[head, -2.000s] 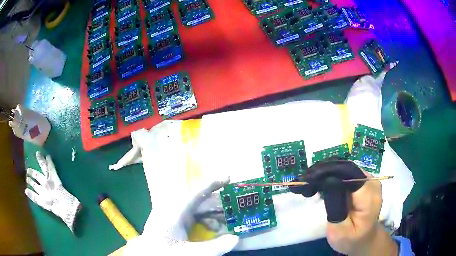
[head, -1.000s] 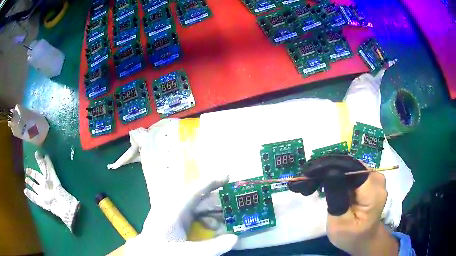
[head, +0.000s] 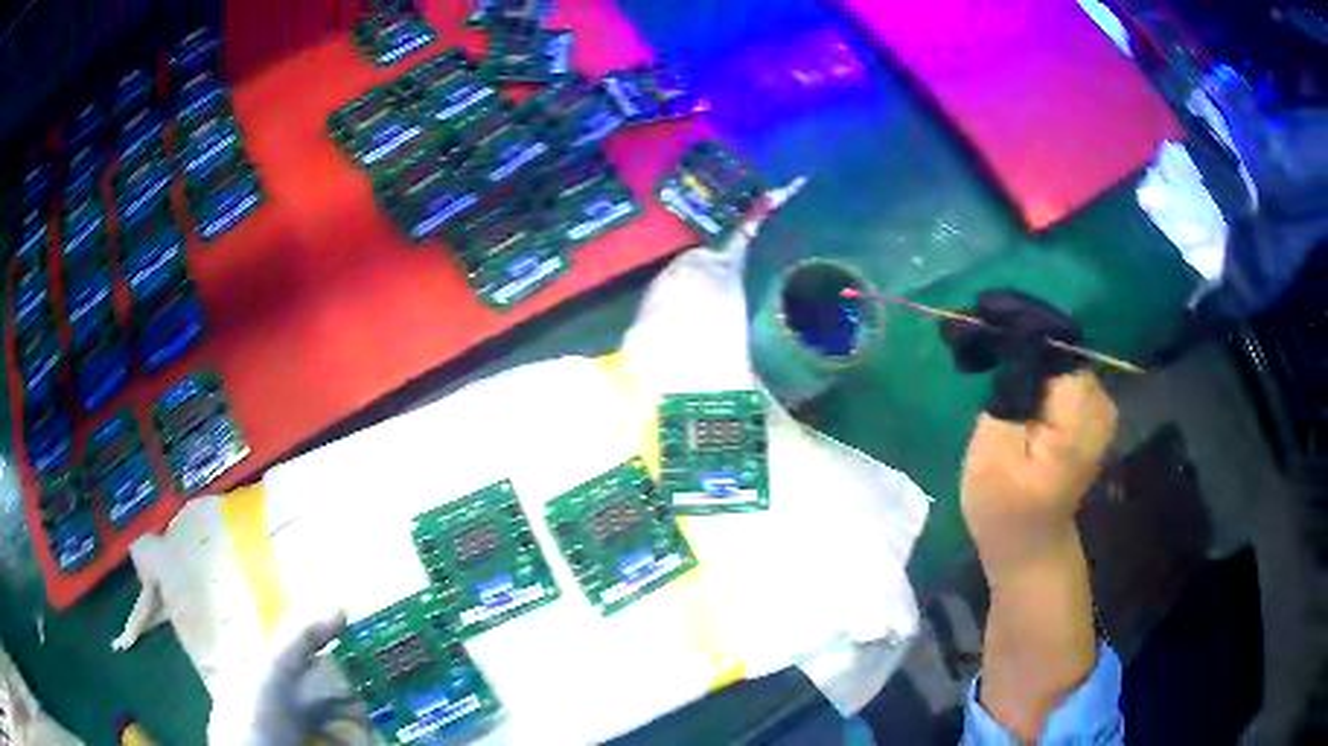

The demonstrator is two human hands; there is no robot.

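My right hand (head: 1027,394), with black coverings on its fingers and a bare wrist, holds a thin reddish-brown brush (head: 954,315) like a pen. The brush's pinkish tip is over the opening of a round greenish coating pot (head: 827,313) with dark contents. My left hand (head: 303,685), in a white glove, is partly cut off at the lower left. It touches the left side of a green circuit board (head: 412,673). Several boards, such as this one with a digit display (head: 714,452), lie on the white padded cloth (head: 342,503). Whether the brush touches the liquid cannot be told.
A red mat (head: 313,306) at the upper left bears rows and clusters of circuit boards (head: 192,430). One board (head: 711,190) lies at its right corner. A pinkish sheet (head: 1020,102) is at the upper right. Another person's blue sleeve (head: 1289,219) shows at the right edge.
The view has swung right. My right hand has moved with the brush from the board at my left hand to the coating pot. My left hand remains at the same board.
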